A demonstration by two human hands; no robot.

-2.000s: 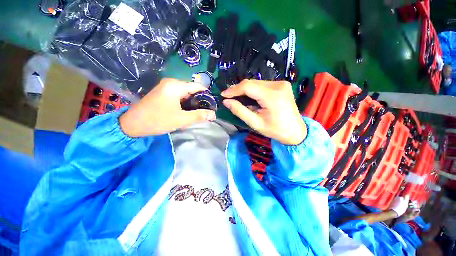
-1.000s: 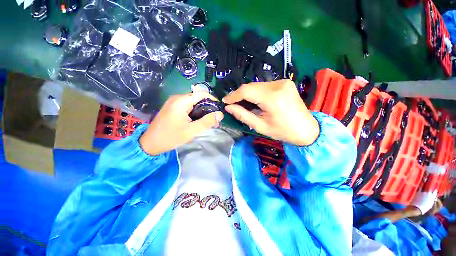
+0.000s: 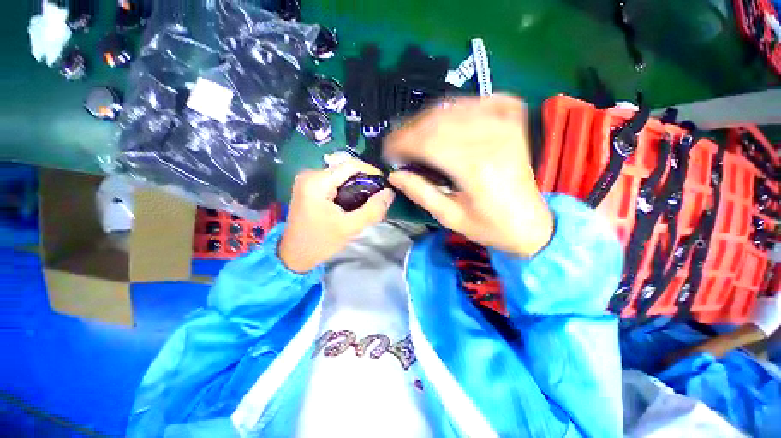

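My left hand [image 3: 325, 218] holds a dark round watch head [image 3: 358, 191] between thumb and fingers, in front of my chest. My right hand [image 3: 479, 175] is at the right side of the watch head and grips a black strap [image 3: 432, 176], mostly hidden under the fingers. The right hand's upper fingers are blurred. The strap end meets the head's edge; whether it is fastened cannot be told. A dark heap of loose straps [image 3: 398, 84] lies behind my hands on the green bench [image 3: 522, 43], with a pale ladder-like strip [image 3: 481, 67] on it.
A clear bag of black straps [image 3: 210, 141] lies left, beside loose watch heads [image 3: 315, 126]. Red trays [image 3: 561, 145] with strapped watches stand at right. An open cardboard box [image 3: 161, 235] and another red tray [image 3: 261, 224] are lower left. Another person's blue sleeve [image 3: 728, 376] shows lower right.
The view has shifted, with the box and left tray further into the picture. The watch head is still in my left hand, now tilted. My right hand's fingers have lifted and blurred.
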